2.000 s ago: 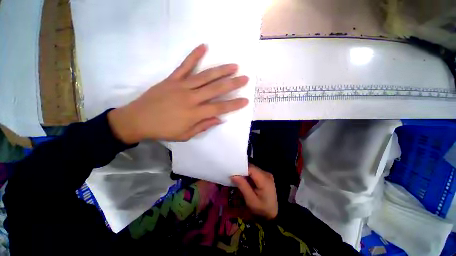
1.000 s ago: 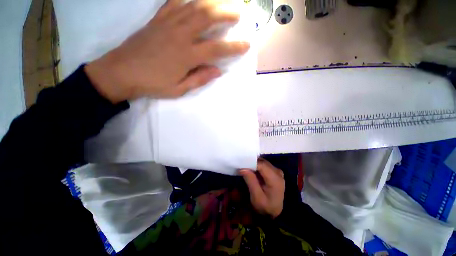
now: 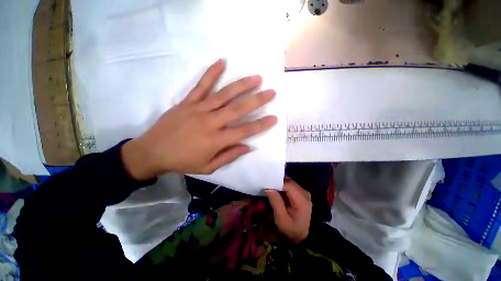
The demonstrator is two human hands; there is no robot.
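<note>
A large white fabric piece (image 3: 132,82) lies over the white table and hangs past its front edge towards the lap. My left hand (image 3: 200,123) lies flat on it, palm down, fingers spread. My right hand (image 3: 291,208) pinches the fabric's lower right corner between thumb and fingers, below the table edge. The fabric's right edge runs straight up towards the bright lamp glare. The beige machine bed (image 3: 351,41) is behind and to the right. The needle is not visible.
A printed ruler scale (image 3: 384,130) runs along the table front. A brown cardboard strip (image 3: 53,82) is at the left. A yellowish tuft (image 3: 450,33) and a black object (image 3: 482,72) are at the upper right. A blue crate (image 3: 467,192) and white pieces (image 3: 373,197) are at the lower right.
My left hand was near the lamp one second ago and is now lower, flat on the fabric. The left part of the fabric lies flatter. My right hand still holds the corner.
</note>
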